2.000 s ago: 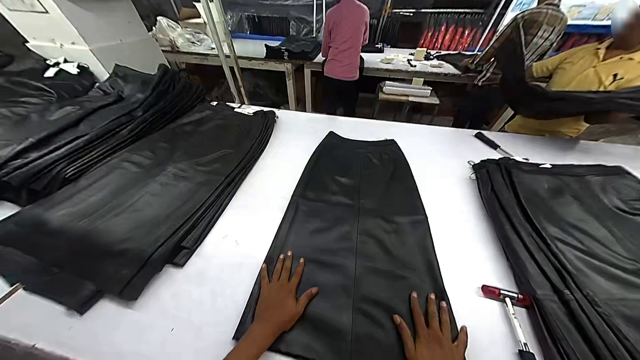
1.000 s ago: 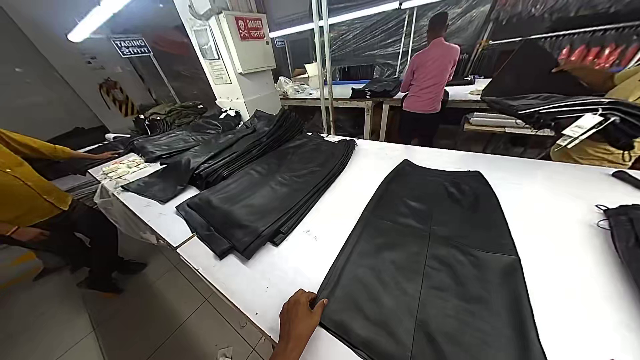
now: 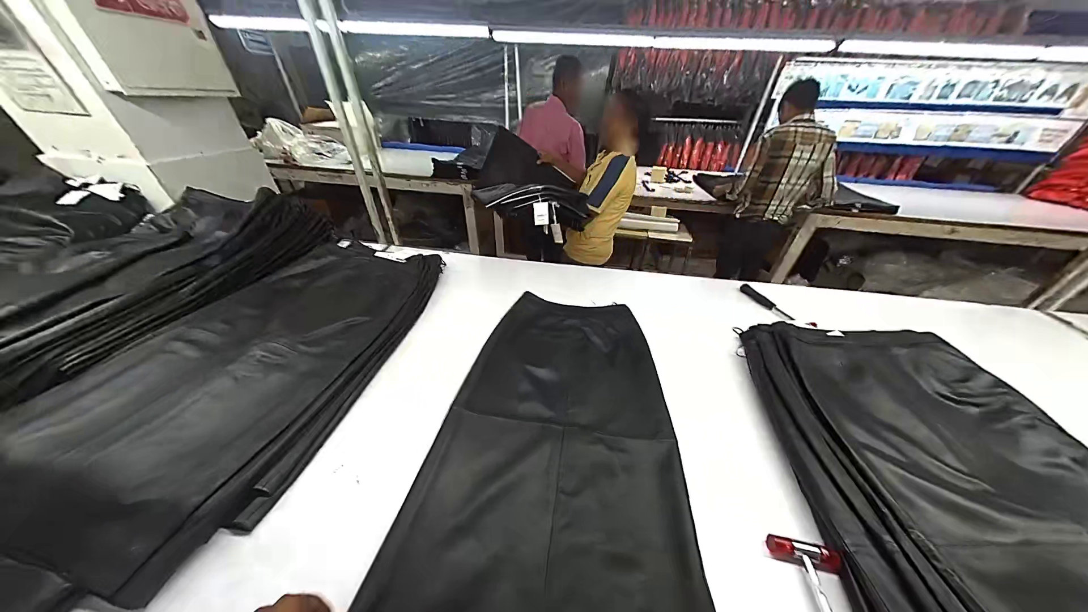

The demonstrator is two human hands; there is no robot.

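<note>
A black leather skirt lies flat at the middle of the white table, waistband away from me. Only a small part of my left hand shows at the bottom edge, just left of the skirt's lower side; its fingers and any hold are cut off by the frame. My right hand is out of view. To the right lies a stack of black skirts, and against its near left side is a red-headed tool with a metal shaft. A black-handled tool rests beyond that stack.
More black skirts are piled on the left of the white table. Beyond it, a person in a yellow shirt carries black garments with tags. Two other people stand at back tables. Metal poles rise behind the left piles.
Two seconds ago both my hands lay spread on the skirt's lower part; now neither is seen on it. The person in yellow has moved left along the back. The view has swung left, then back right.
</note>
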